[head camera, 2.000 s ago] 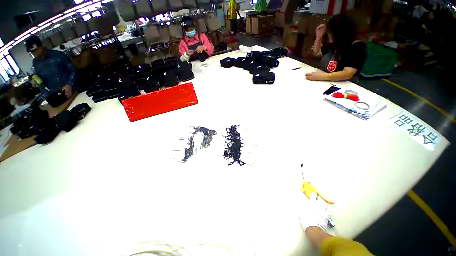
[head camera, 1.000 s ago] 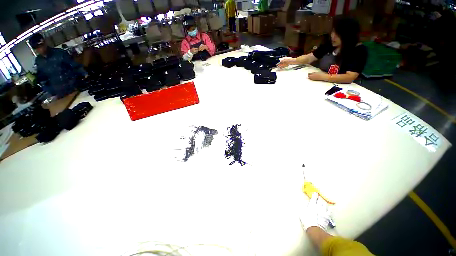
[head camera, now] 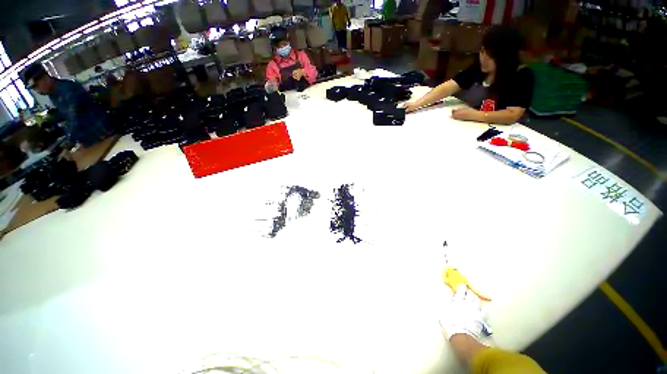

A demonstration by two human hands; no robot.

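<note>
My right hand (head camera: 462, 315), in a white glove, is at the lower right and closed on a yellow-orange air blow gun (head camera: 454, 279). The thin dark nozzle points away from me over the white table (head camera: 219, 292). My left hand is not in view. Farther in, at mid-table, lie a pile of thin black cords (head camera: 345, 212) and, left of it, a looser grey-black pile (head camera: 291, 207).
A red bin (head camera: 240, 149) stands before black bag heaps (head camera: 212, 115). More black bags lie far left (head camera: 91, 177) and far centre (head camera: 377, 91). Papers (head camera: 523, 155) with red-handled tools lie at right. Three people are around the table. Pale curved lines show at the bottom edge.
The person at the right has reached an arm out to the black bags. The person at the far left has shifted left. My right hand and the blow gun have barely moved.
</note>
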